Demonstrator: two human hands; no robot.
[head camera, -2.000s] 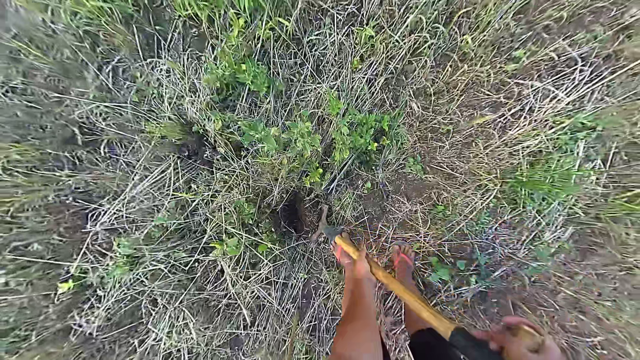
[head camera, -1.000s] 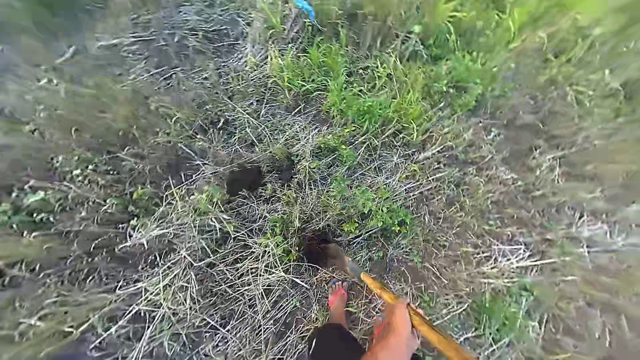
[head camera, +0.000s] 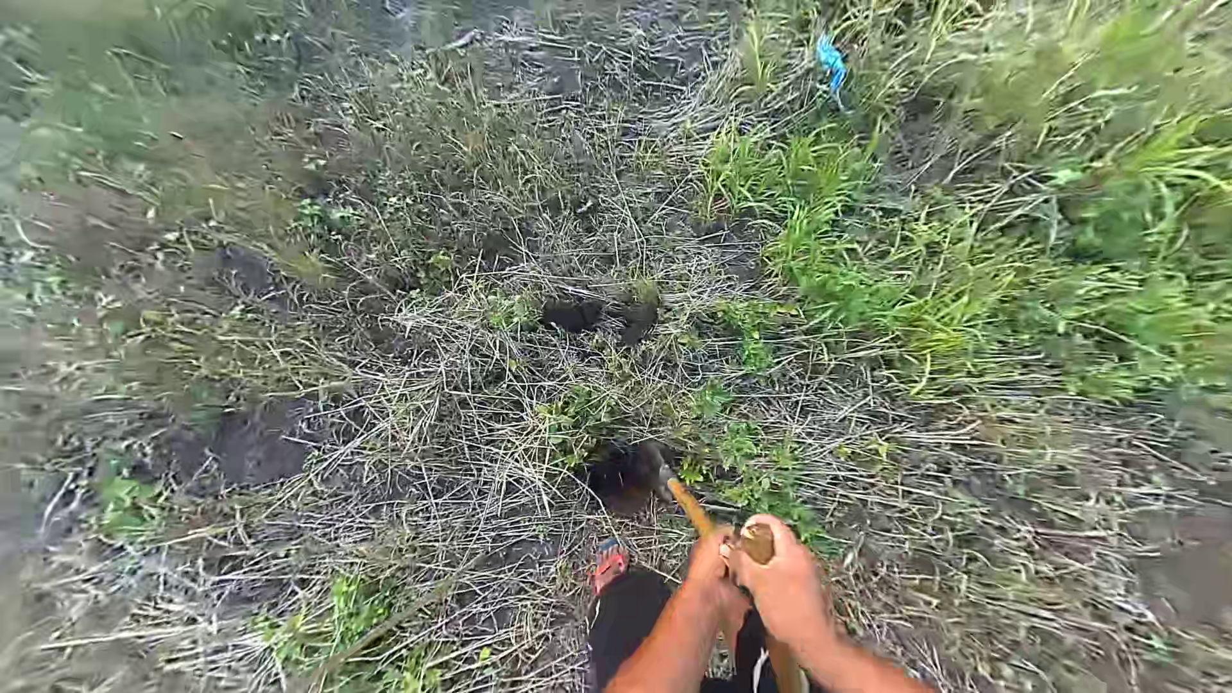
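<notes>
Both of my hands are closed around a long-handled digging tool with a wooden handle (head camera: 694, 509), near the bottom of the view. My left hand (head camera: 710, 568) grips the shaft lower down, and my right hand (head camera: 782, 570) holds it just beside, at the right, with the wood showing between its fingers. The tool's metal head (head camera: 662, 472) is at the right edge of a dark hole (head camera: 621, 476) in the soil; its lower part is hidden. Green leafy weeds (head camera: 760, 462) grow beside the hole.
My foot in a red sandal (head camera: 608, 566) stands just below the hole. Farther ahead is another dark hole (head camera: 573, 314) among dry straw (head camera: 462, 385). Tall green grass (head camera: 828, 231) grows at the right, and a blue scrap (head camera: 831, 64) lies at the top.
The view has shifted. Two seconds ago the tool head lay by my feet with one hand visible at the handle's far end; now both hands grip the handle and the head is at the hole.
</notes>
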